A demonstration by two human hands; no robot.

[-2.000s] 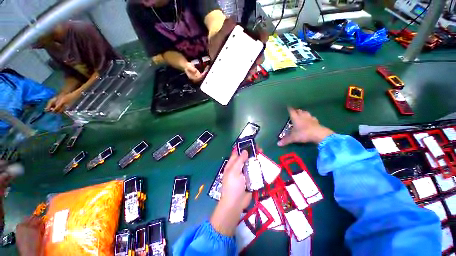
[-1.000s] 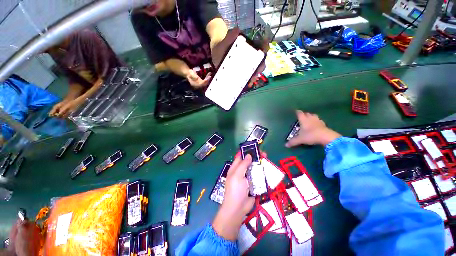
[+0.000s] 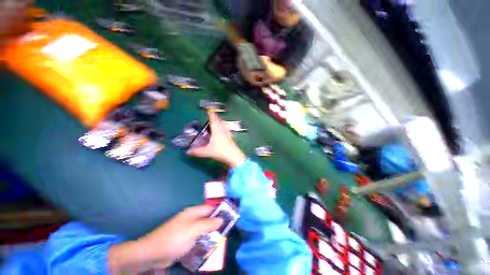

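The picture is tilted and badly blurred. My left hand (image 3: 166, 239), low in the middle, is closed on a phone body (image 3: 228, 212). Part of another phone-like piece and a white backing show beneath it. My right hand (image 3: 217, 142) is above it, thumb and forefinger spread around the dark edge of an unfinished phone body (image 3: 188, 133); blur hides whether it grips it. A red cover with white backing (image 3: 214, 189) shows between the hands, and more red shows behind my right sleeve.
An orange bag (image 3: 80, 70) lies upper left, with several phone bodies (image 3: 126, 147) beside it. More phone bodies (image 3: 184, 82) lie in a row beyond. A black tray of red covers (image 3: 336, 244) is lower right. A person (image 3: 279, 37) works across the bench.
The view has turned and tilted sharply. My right hand has moved from the far phone body back across the row, closer to the bag side. My left hand still holds a phone body.
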